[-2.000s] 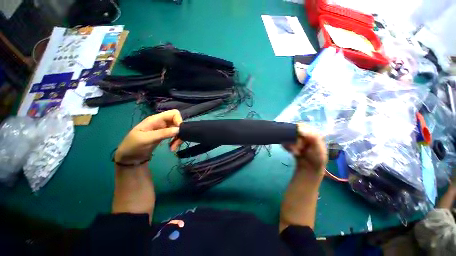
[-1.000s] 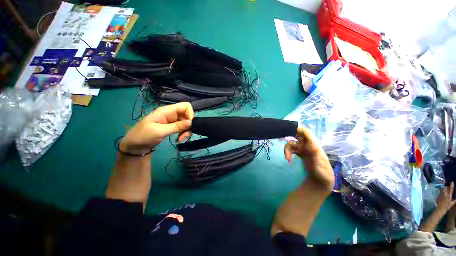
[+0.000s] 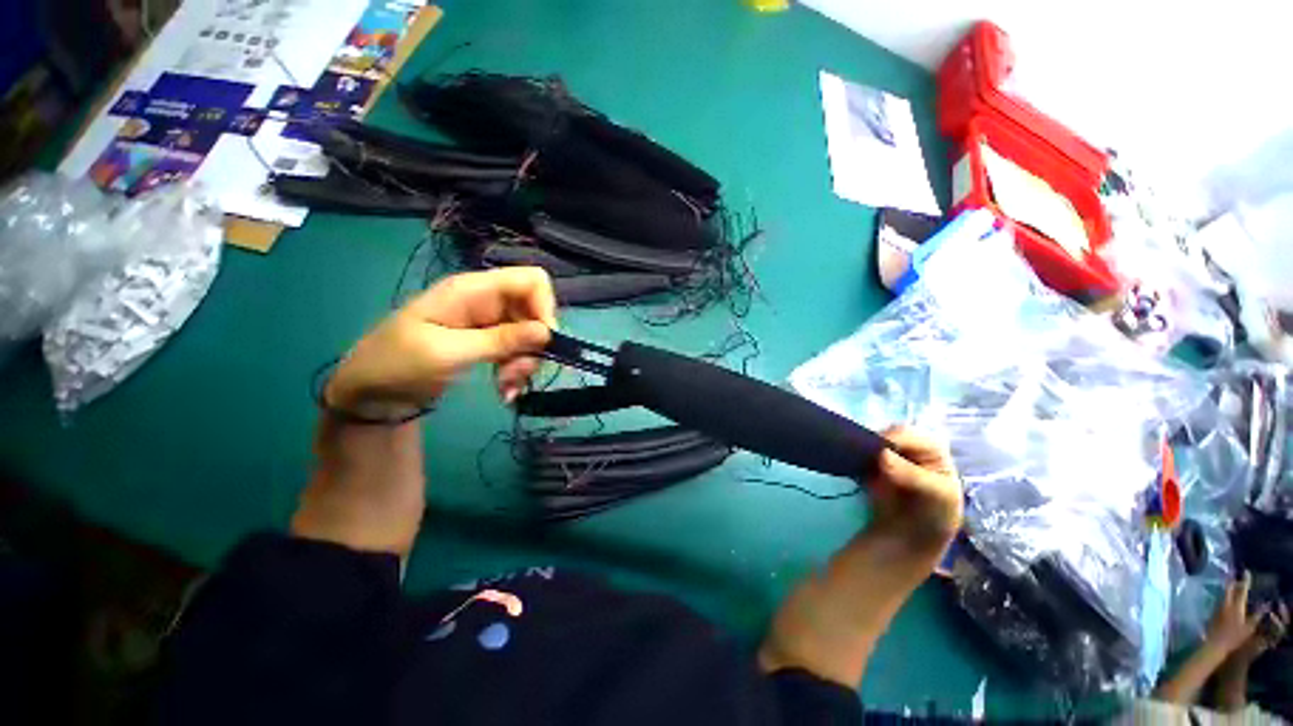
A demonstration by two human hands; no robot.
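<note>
A black padded strip [image 3: 752, 409] is stretched between my hands, tilted down to the right, with a tiny pale dot near its left end. My left hand [image 3: 461, 341] pinches a narrow dark end piece that joins the strip's left end by thin cords. My right hand [image 3: 915, 482] grips the strip's right end. A thin black thread hangs below it. A small bundle of black strips [image 3: 617, 468] lies on the green table behind and below the held strip. A larger black pile [image 3: 567, 185] with tangled cords lies beyond my hands.
Clear bags [image 3: 1035, 411] cover the right side, some over dark goods. An open red case [image 3: 1042, 213] and a white paper [image 3: 876, 142] lie at the far right. Printed sheets [image 3: 213, 107] and a bag of white pieces [image 3: 135, 319] lie left. Another person's hands [image 3: 1231, 624] show lower right.
The strip, level before, now tilts down to the right. My right hand has moved down and closed on its end. The narrow corded piece now shows at my left fingers. The view has shifted.
</note>
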